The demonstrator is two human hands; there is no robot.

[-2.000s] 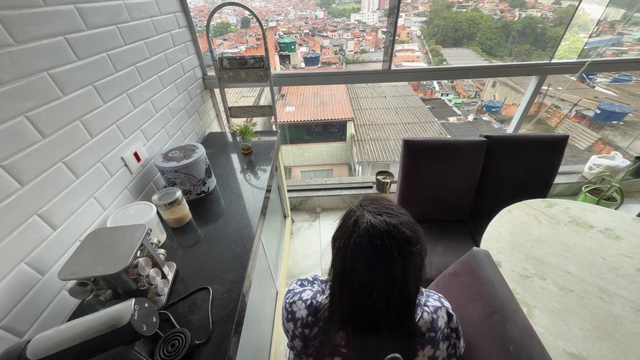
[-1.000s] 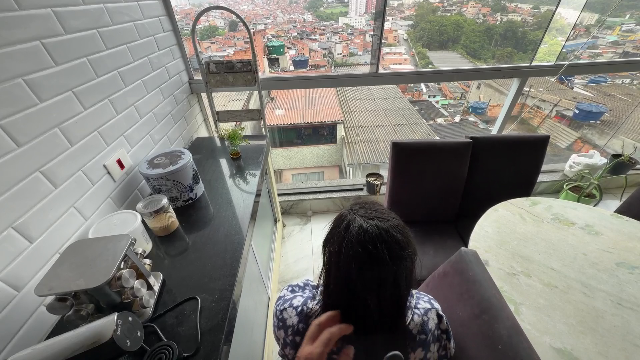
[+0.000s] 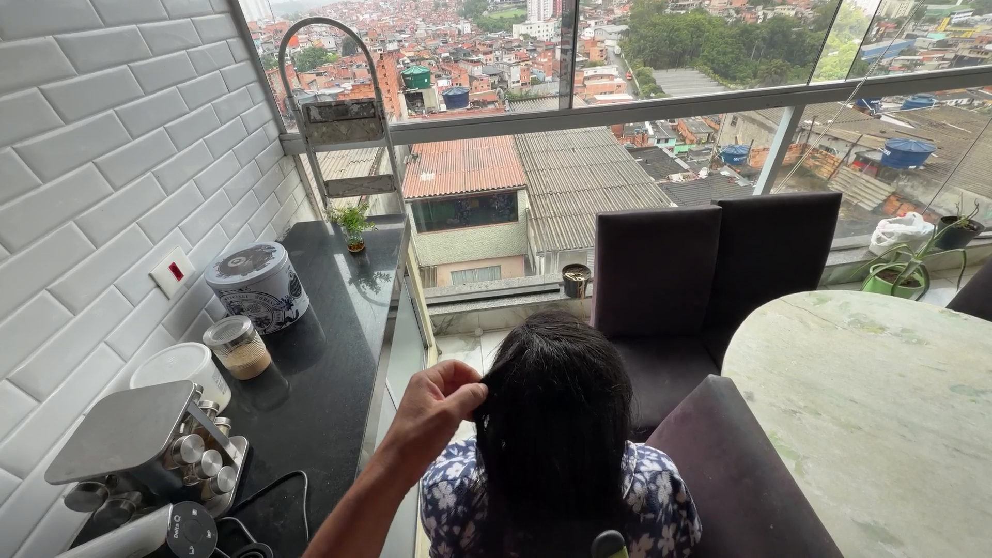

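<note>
A person with long dark hair (image 3: 554, 418) and a blue-and-white floral top (image 3: 663, 496) is seen from behind, low in the middle of the head view. My left hand (image 3: 443, 399) reaches up from the bottom and pinches a lock of that hair between thumb and fingertips, at the left side of the head. The rounded dark end of a tool with a green-yellow part (image 3: 609, 545) shows against the hair at the bottom edge; its kind is unclear. My right hand is out of view.
On the left, a black countertop (image 3: 341, 310) bears a decorated tin (image 3: 257, 287), a glass jar (image 3: 237, 347), a spice rack (image 3: 155, 442) and a small plant (image 3: 353, 225). Dark upholstered chairs (image 3: 655, 271) and a marble table (image 3: 868, 403) stand to the right.
My left hand, absent two seconds ago, was low behind the hair one second ago. It has risen to the left side of the head and taken hold of a lock there.
</note>
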